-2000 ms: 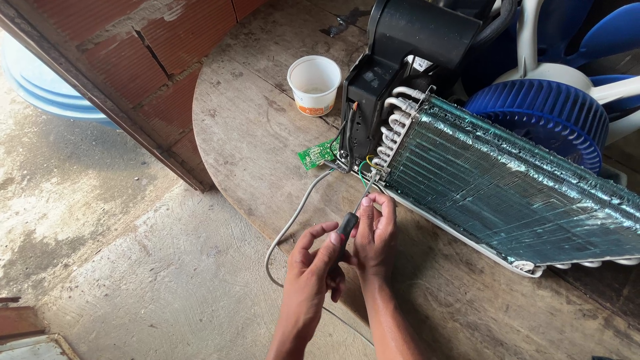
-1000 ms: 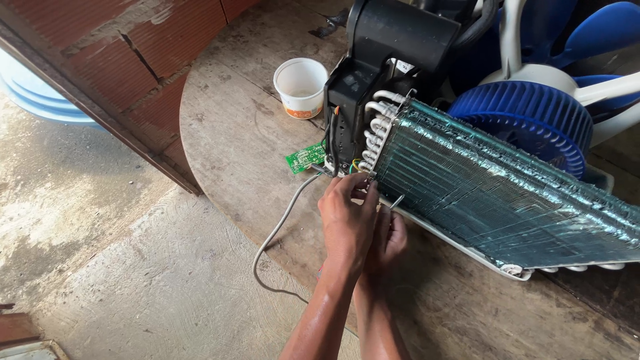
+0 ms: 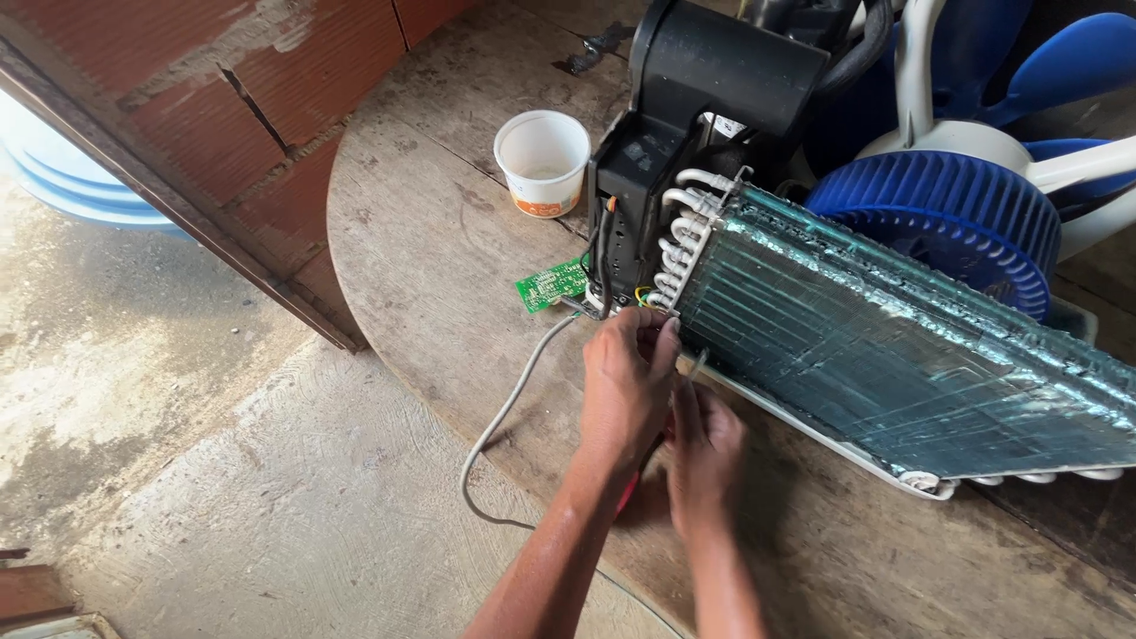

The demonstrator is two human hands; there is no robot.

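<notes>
My left hand (image 3: pixel 626 368) is at the lower left corner of the finned coil (image 3: pixel 852 355), its thumb and fingers pinched together near the white bent tubes (image 3: pixel 683 240); whether something small is between them is hidden. Just to its right, my right hand (image 3: pixel 707 444) grips a screwdriver, whose metal shaft (image 3: pixel 699 364) points up toward the coil. A red part shows below, between the wrists. Beside the black housing (image 3: pixel 621 191), left of the tubes, lies a green circuit board (image 3: pixel 552 284). A yellow-green wire (image 3: pixel 643 297) runs just above my left fingertips.
A white plastic cup (image 3: pixel 543 169) stands on the round wooden table (image 3: pixel 417 222), left of the housing. Behind the coil are a blue blower wheel (image 3: pixel 941 222) and blue fan blades (image 3: pixel 1074 67). A grey cable (image 3: pixel 506 404) hangs over the table edge. A brick wall (image 3: pixel 195 115) is at upper left.
Two seconds ago my left hand was on the screwdriver's dark handle, below the coil corner. It has moved up to the corner, and the screwdriver is in my right hand, to the right of it.
</notes>
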